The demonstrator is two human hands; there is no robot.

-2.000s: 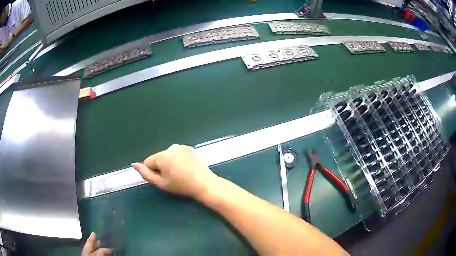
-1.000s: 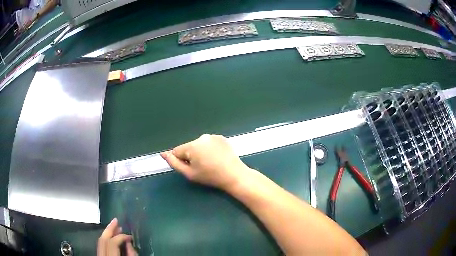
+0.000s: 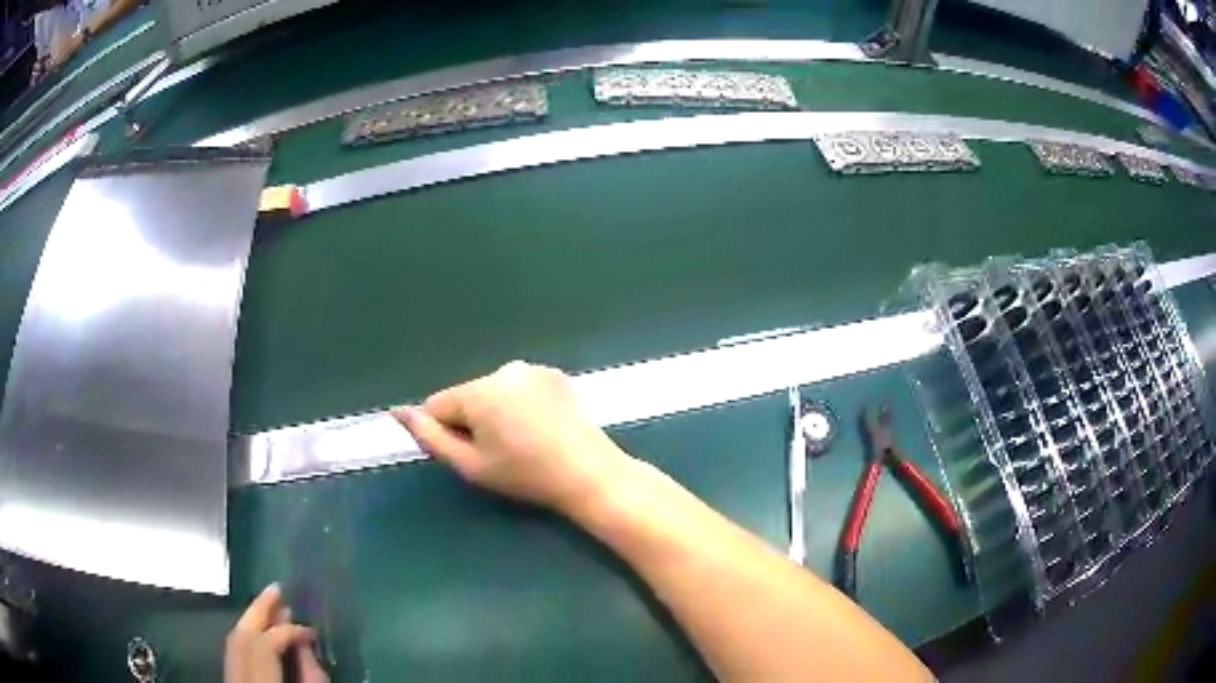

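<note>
My right hand [image 3: 514, 434] rests over the near metal strip [image 3: 747, 371], palm down, with the fingers curled and the thumb and index fingertips together at its left part. I cannot tell whether something thin is pinched there. My left hand [image 3: 271, 647] is low at the bottom edge, partly cut off, with the fingers bent. Beside it a faint, see-through or blurred shape [image 3: 327, 567] shows on the green surface; I cannot tell whether the hand touches it. A large smooth metal sheet [image 3: 127, 374] lies left of both hands.
Right of my forearm lie tweezers [image 3: 798, 474], a round part [image 3: 818, 426], red-handled pliers [image 3: 864, 514] and a clear blister tray [image 3: 1080, 414]. Ringed plates [image 3: 896, 151] stand along the far strips. A yellow-and-red block [image 3: 282, 202] and small metal ring [image 3: 142, 659] are left.
The view has shifted slightly. The plates in the back row have moved left and those in the nearer row right. Both hands have stayed almost in place.
</note>
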